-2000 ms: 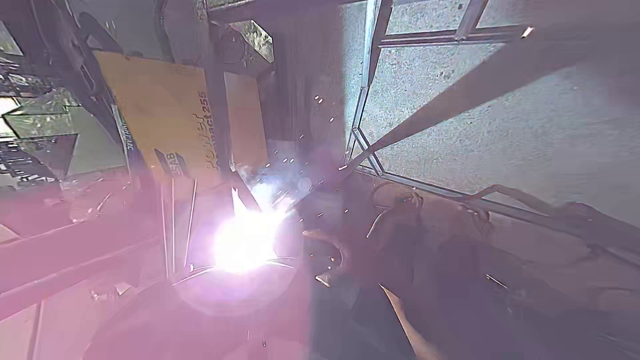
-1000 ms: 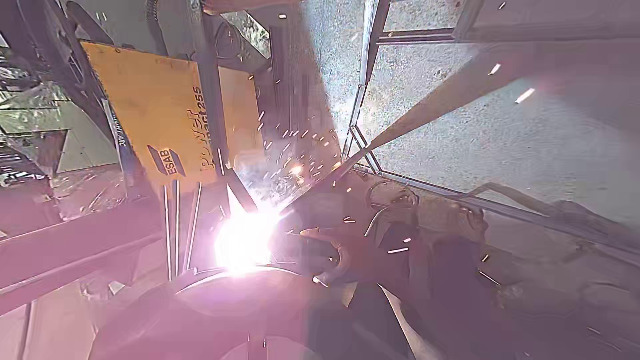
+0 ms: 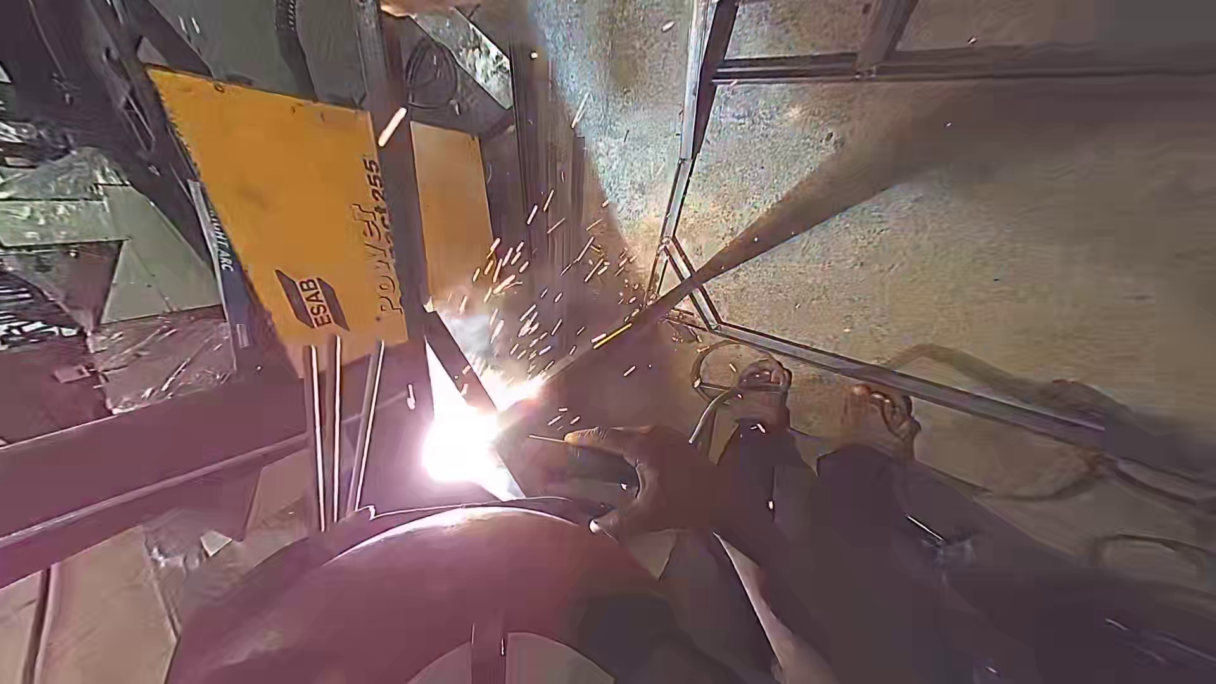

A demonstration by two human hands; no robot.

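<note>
My right hand (image 3: pixel 660 475) is at centre, curled around a dark welding holder (image 3: pixel 570 465), partly lost in shadow. Just left of it a white welding arc (image 3: pixel 461 442) glares at the lower end of a dark metal bar (image 3: pixel 456 356). Orange sparks fly up and right from the glare, which hides the joint. A rounded dark welding helmet (image 3: pixel 456 570) fills the bottom middle. My left hand is not seen. At the top edge, a skin-toned shape (image 3: pixel 418 5) is cut off, perhaps part of a hand.
A yellow ESAB welding machine (image 3: pixel 275 209) stands upper left, with thin metal rods (image 3: pixel 332 437) below it. A large steel beam (image 3: pixel 190 456) crosses the left. A metal frame (image 3: pixel 817 351) lies on the concrete floor (image 3: pixel 902 237) at right, near sandalled feet (image 3: pixel 760 380) and cable.
Sparks are denser and spread wider than two seconds ago. The machine and floor show more clearly through thinner haze. My right hand stays beside the arc.
</note>
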